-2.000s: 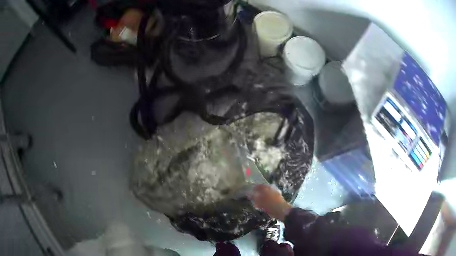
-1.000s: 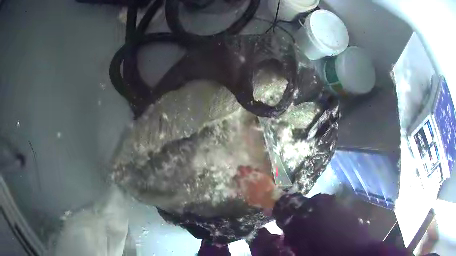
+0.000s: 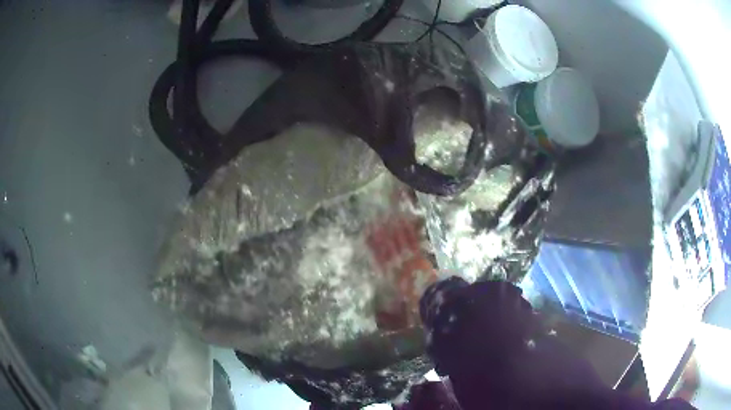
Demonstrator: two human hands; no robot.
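My right hand [image 3: 401,260] shows blurred and reddish through the pale translucent bag [image 3: 312,160], among the down filling [image 3: 325,268]. Its dark sleeve [image 3: 489,336] comes in from the lower right and is flecked with down. I cannot tell whether the fingers hold any down. The pale bag sits inside a large shiny black plastic bag [image 3: 353,376] on the floor. More down shows at the bag's right side. My left hand is not in view.
A black hose [image 3: 188,96] loops over the bag's top. White-lidded tubs [image 3: 521,44] stand behind. The scale [image 3: 696,240] is on a white-covered stand at right, with a blue plastic-like surface [image 3: 589,280] beside it. Limp whitish material [image 3: 164,376] lies at lower left.
My right hand has moved from the bag's edge, where it was bare and plain to see, in among the down behind the translucent plastic. The view has shifted closer to the bag.
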